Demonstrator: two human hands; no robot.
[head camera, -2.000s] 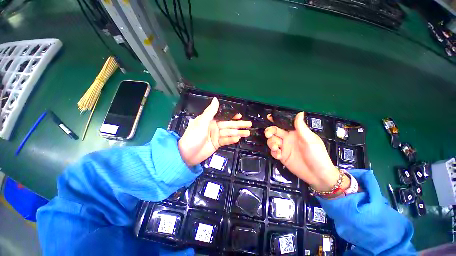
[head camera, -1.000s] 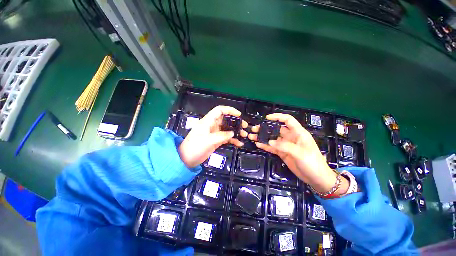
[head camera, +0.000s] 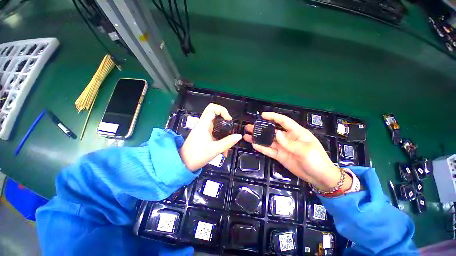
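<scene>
My left hand (head camera: 202, 140) holds a small black rounded-square watch unit (head camera: 223, 128) between thumb and fingers. My right hand (head camera: 295, 145) holds a second black watch unit (head camera: 263, 133) by its edges, with rows of small pale marks on its face. Both units are side by side above the upper part of the black blister tray (head camera: 227, 199). Several tray pockets hold dark units with white QR code labels (head camera: 211, 188). My forearms and hands hide some pockets.
Left are a smartphone (head camera: 123, 107), a wooden stick bundle (head camera: 96, 86), a blue stick (head camera: 30, 132), a dark pen (head camera: 62, 126) and a white tray (head camera: 25, 82). A metal post (head camera: 145, 47) stands behind. Small black parts (head camera: 406, 171) lie right.
The fingers, earlier spread with palms showing, now pinch the units. Since a second ago both units have tilted and show pale marks; the left one has shifted slightly left.
</scene>
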